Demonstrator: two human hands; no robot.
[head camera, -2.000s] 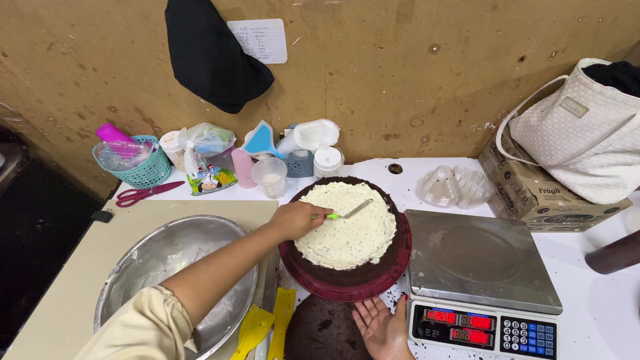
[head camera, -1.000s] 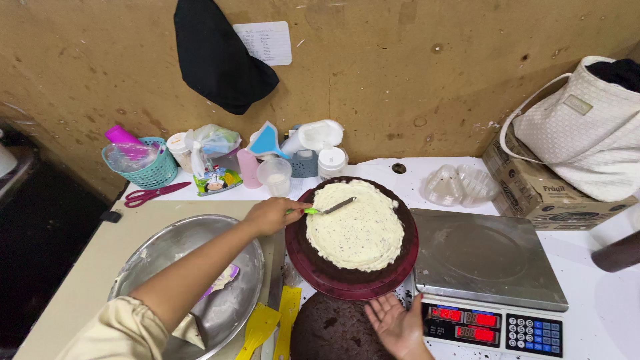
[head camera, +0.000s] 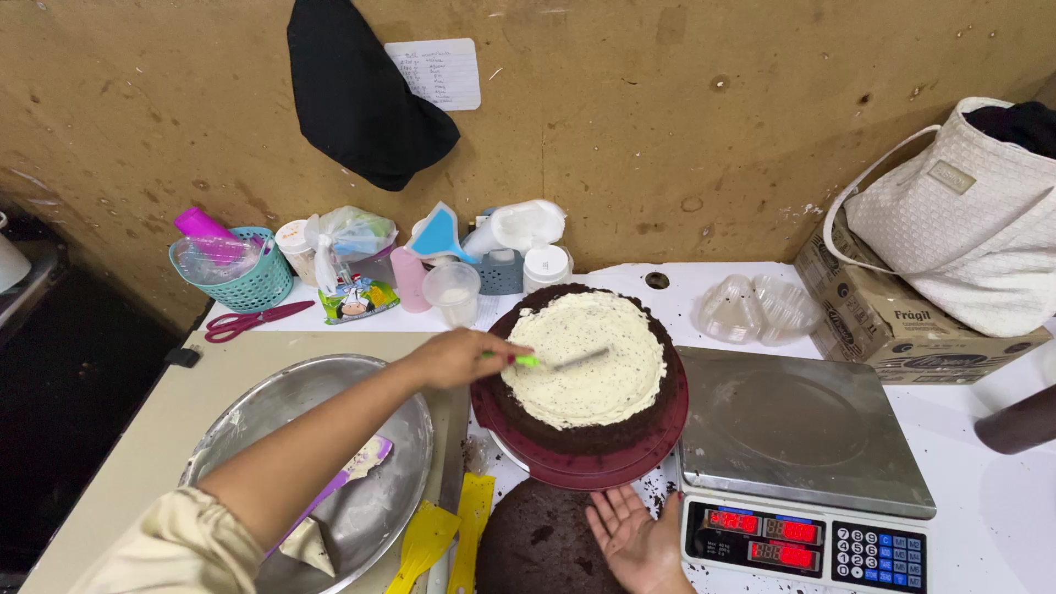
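Note:
My left hand grips the green handle of a small metal spatula, whose blade lies on the cream covering the top of a dark chocolate cake layer. The cake sits on a dark red round board. My right hand, palm up with fingers apart, is at the board's near edge, its fingertips at or just under the rim. Below the board lies another chocolate cake layer, partly cut off by the frame. A steel bowl holding a cream-smeared purple spatula is under my left forearm.
A digital scale stands close on the right. Yellow scrapers lie beside the bowl. Along the wall are red scissors, a teal basket, a plastic cup and clear containers. A white bag rests on a cardboard box.
The small spatula's blade has moved across the cream and now points more level to the right. My right hand stays by the board's near edge.

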